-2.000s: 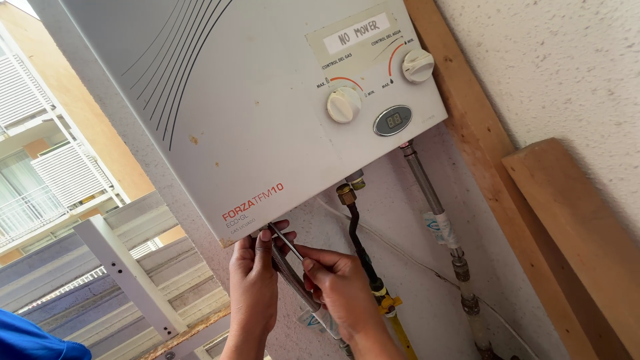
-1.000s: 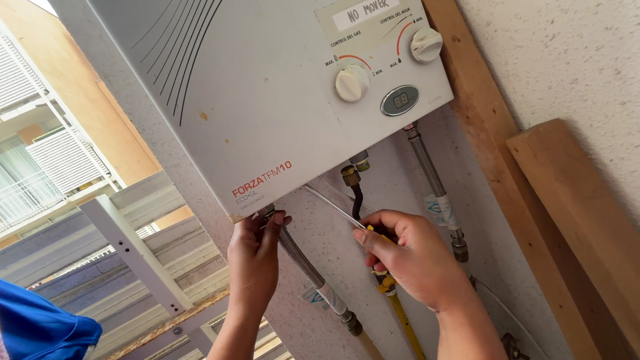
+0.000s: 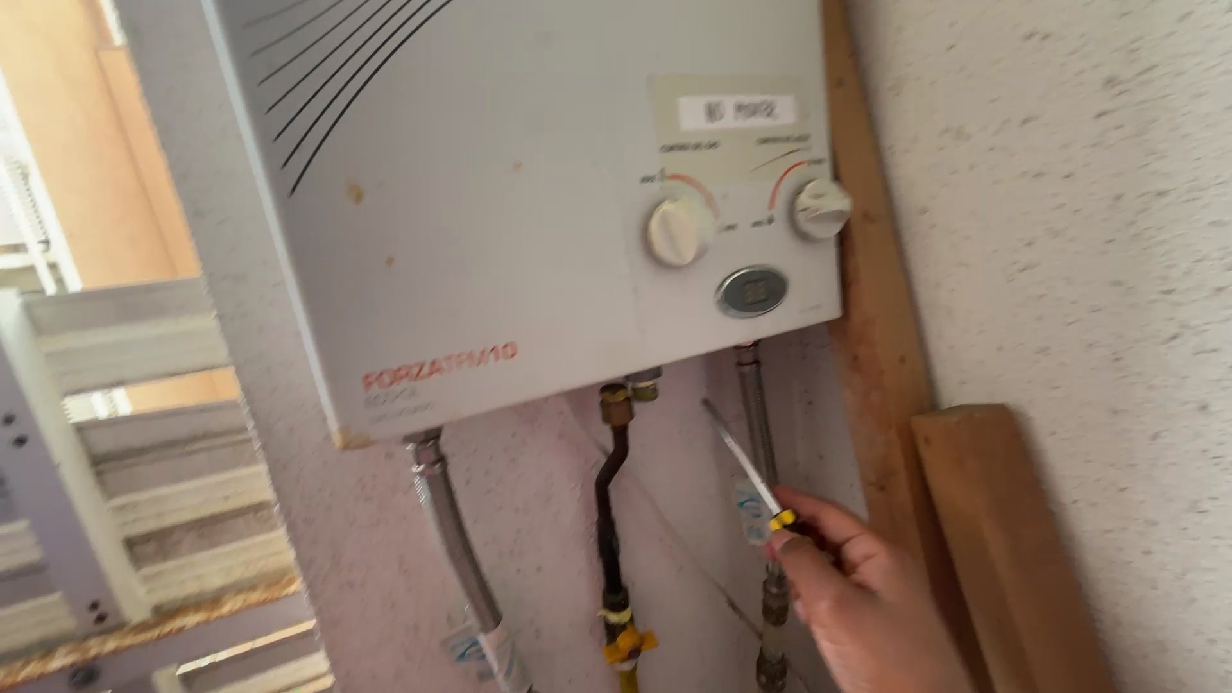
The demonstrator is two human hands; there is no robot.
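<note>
A white gas water heater [image 3: 500,221] hangs on the wall with two control knobs, the left knob [image 3: 677,232] and the right knob [image 3: 821,209], above an oval display [image 3: 752,291]. My right hand [image 3: 866,587], at the lower right, is closed around the black and yellow handle of a screwdriver [image 3: 746,462]. Its metal shaft points up and left, below the heater's bottom edge, in front of or beside the right braided hose [image 3: 758,404]; whether they touch I cannot tell. My left hand is out of view.
A braided hose [image 3: 457,539] comes down at the left, and a dark gas pipe with a yellow valve [image 3: 630,643] in the middle. Wooden boards [image 3: 1001,539] stand at the right against the speckled wall [image 3: 1088,241]. A slatted metal railing [image 3: 164,481] is at the left.
My left hand, earlier at the heater's lower left fitting, has left the view. My right hand has moved right with the screwdriver, away from that corner. The view has shifted and is less tilted.
</note>
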